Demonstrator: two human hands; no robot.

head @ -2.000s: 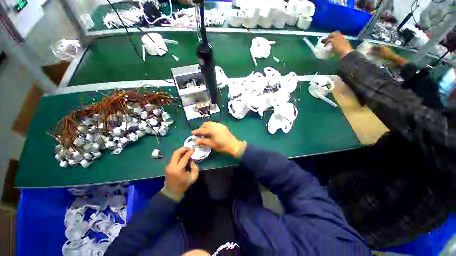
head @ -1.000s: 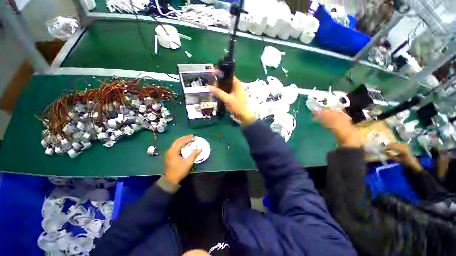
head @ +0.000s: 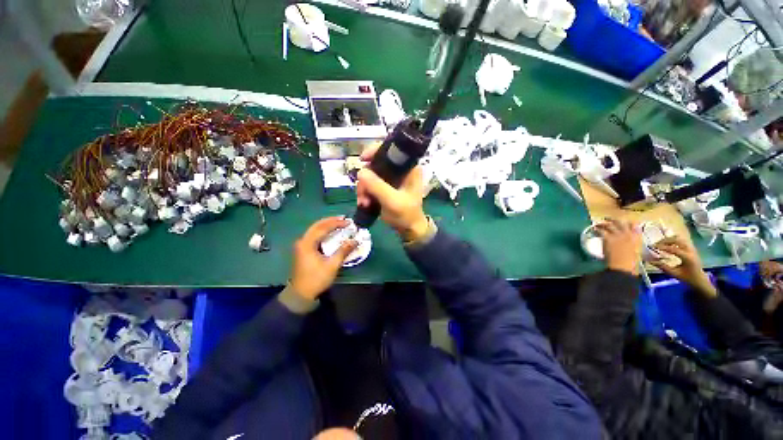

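Note:
My left hand (head: 318,258) holds a round white plastic housing (head: 357,253) near the bench's front edge. My right hand (head: 393,199) is closed around the black electric screwdriver (head: 402,151), which is tilted, with its lower end over the housing. The tip and any screw are too small or hidden to tell. The silver-grey screw feeder (head: 343,116) stands just behind my hands. A heap of small silver-white motors (head: 185,185) with orange-brown wires lies to the left, and one single motor (head: 257,242) lies in front of it.
White subassemblies (head: 472,155) are piled right of the feeder. A blue tote (head: 199,331) of white parts stands below left. A neighbour's hands (head: 622,245) work over a tan board (head: 678,225) at right. White bodies, one being this one (head: 307,27), lie on the raised rear section.
My right hand has pulled the screwdriver down and towards me, from beside the feeder to the housing. My left hand still holds the housing. The neighbour's hands have moved onto a white part.

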